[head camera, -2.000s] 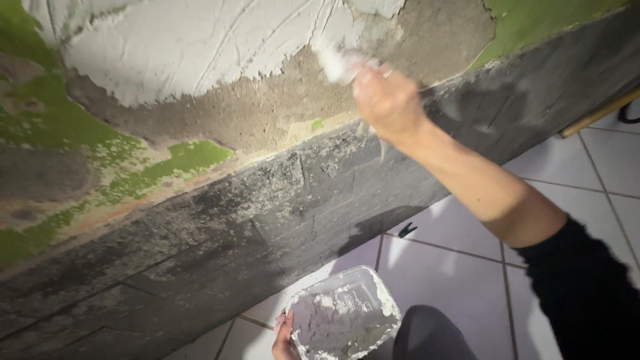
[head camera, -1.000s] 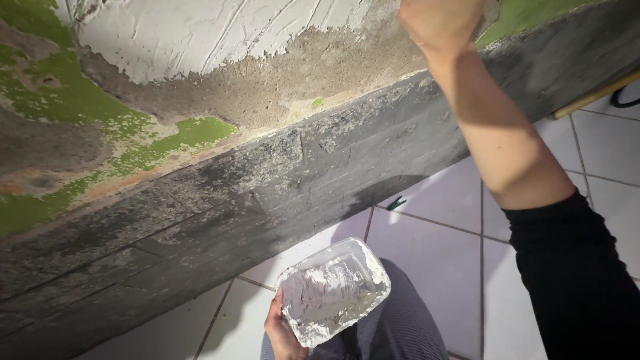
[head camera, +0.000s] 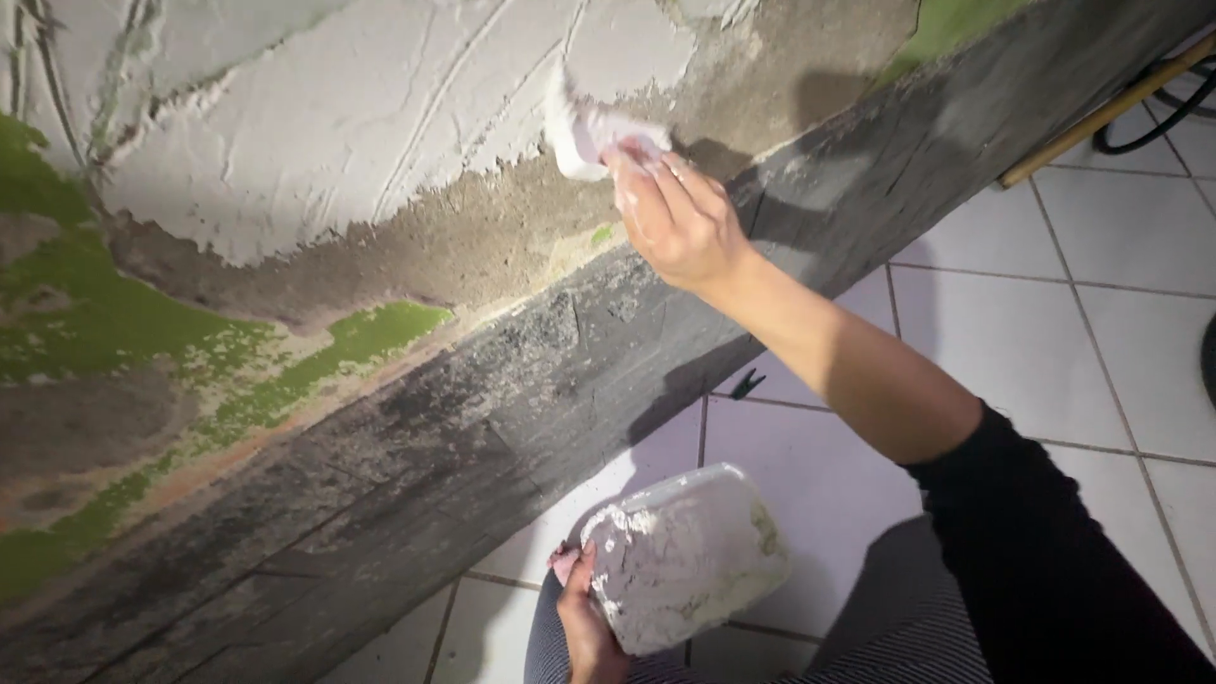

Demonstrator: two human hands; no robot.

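Observation:
My right hand (head camera: 679, 214) grips a plaster-smeared spreading tool (head camera: 589, 138), its handle mostly hidden by my fingers. The tool's pale blade meets the wall at the lower edge of the rough white plaster (head camera: 351, 123). Below that coat runs a strip of bare grey-brown wall (head camera: 494, 214). Low in the view, my left hand (head camera: 587, 613) holds a clear plastic tub (head camera: 698, 560) by its left side, thumb over the rim. White compound is smeared over the inside of the tub.
Dark grey tiles (head camera: 456, 427) cover the lower wall, under patches of green paint (head camera: 123, 304). White tiles (head camera: 988, 351) form the floor, where a small dark object (head camera: 748, 384) lies. A wooden bar (head camera: 1092, 128) and a black cable (head camera: 1140, 138) are at the upper right.
One second ago my right hand was at the top edge of the view with the tool out of sight; now hand and tool are lower on the wall. My left hand still holds the tub.

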